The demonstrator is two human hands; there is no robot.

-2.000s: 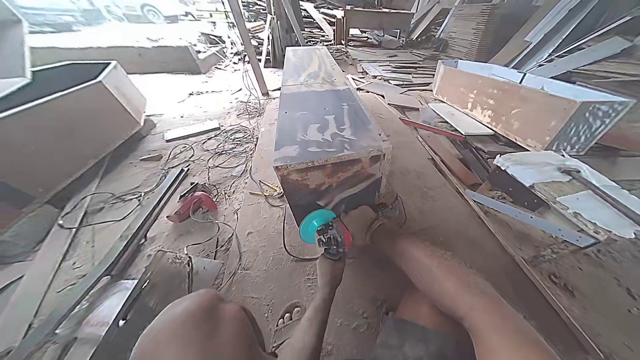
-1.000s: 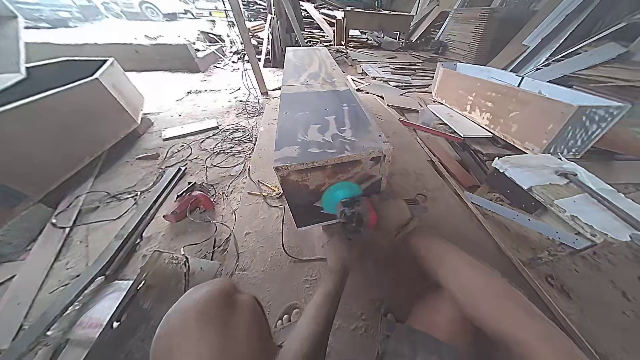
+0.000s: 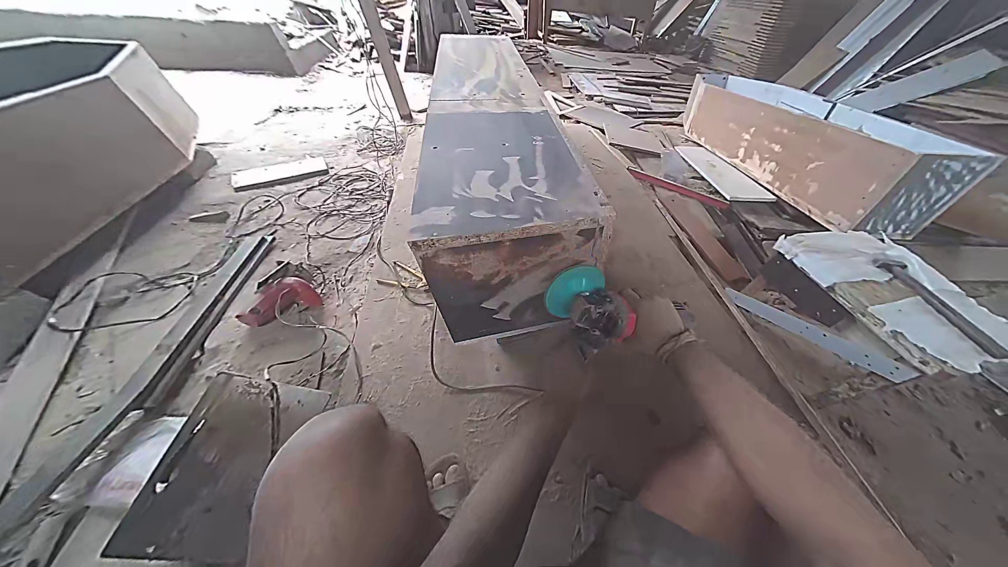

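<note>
A power sander or angle grinder (image 3: 602,319) with a round teal disc (image 3: 576,291) is held between my two hands, at the near end of a long wooden box (image 3: 504,173). My right hand (image 3: 657,324) is closed around its red body. My left hand (image 3: 563,362), blurred by dust, is at the tool's near side, and its fingers are hard to make out. The disc is at the right part of the box's end panel (image 3: 504,291), which has dark and brown worn patches. The box's top is dark with pale smears.
A red power tool (image 3: 282,301) lies on the dusty floor at left, among tangled cables (image 3: 339,201). Long metal bars (image 3: 181,331) lie nearby. Open wooden boxes stand at left (image 3: 87,150) and right (image 3: 795,150). Board scraps and a perforated metal strip (image 3: 819,335) lie at right.
The tool, with both hands, has moved from low at the box's near end up and to the right across the end panel. Brown dust now clouds the area around my hands.
</note>
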